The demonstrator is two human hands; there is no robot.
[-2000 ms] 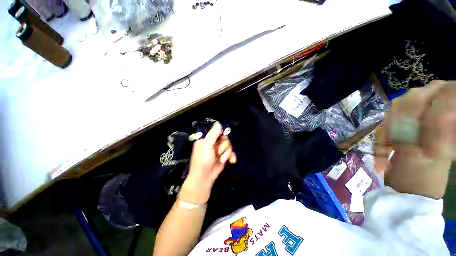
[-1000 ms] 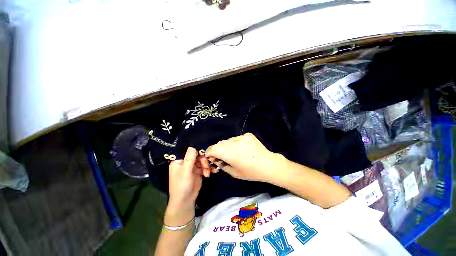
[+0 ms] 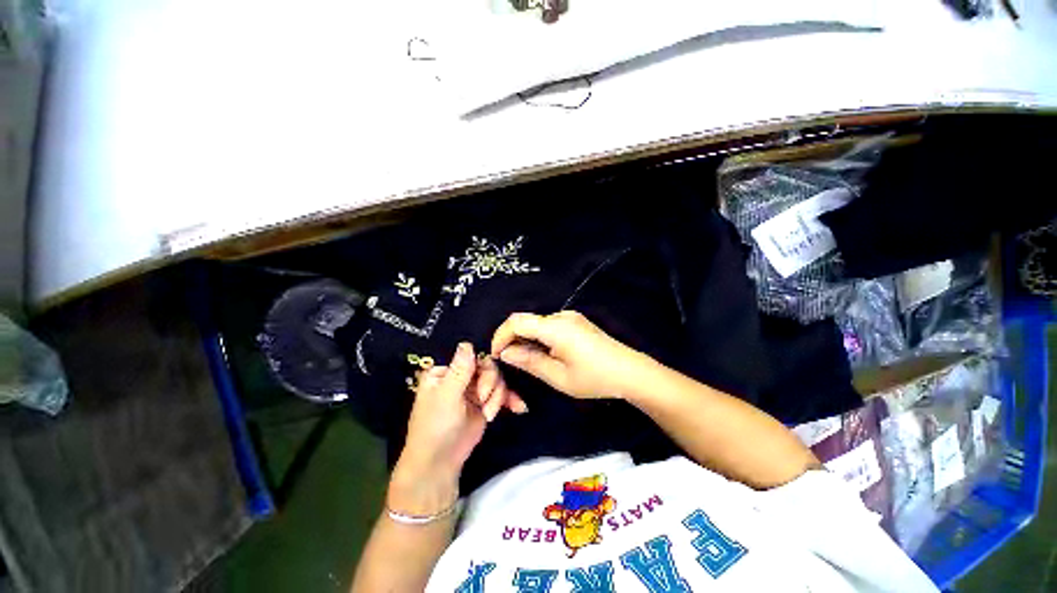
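A black garment (image 3: 626,278) with pale leaf and flower embroidery (image 3: 487,261) lies over my lap under the table edge. My left hand (image 3: 456,400) pinches its front edge between thumb and fingers. My right hand (image 3: 568,353) is close beside it, its thumb and index finger pinched together at the same spot. A small pale button shows between the fingertips, and pale round buttons (image 3: 421,361) lie just left of my left fingertips. A needle or thread at the fingertips is too small to make out.
The white table (image 3: 290,127) crosses ahead, with a dark strip (image 3: 684,49), a thread curl and a few loose buttons (image 3: 542,7) at the top. Bagged garments (image 3: 794,238) and a blue crate (image 3: 1006,463) are at right. A round dark disc (image 3: 311,338) is at left.
My right hand, far out to the right and blurred two seconds ago, has come back to my left hand. The view has turned. Since one second ago the hands have barely shifted.
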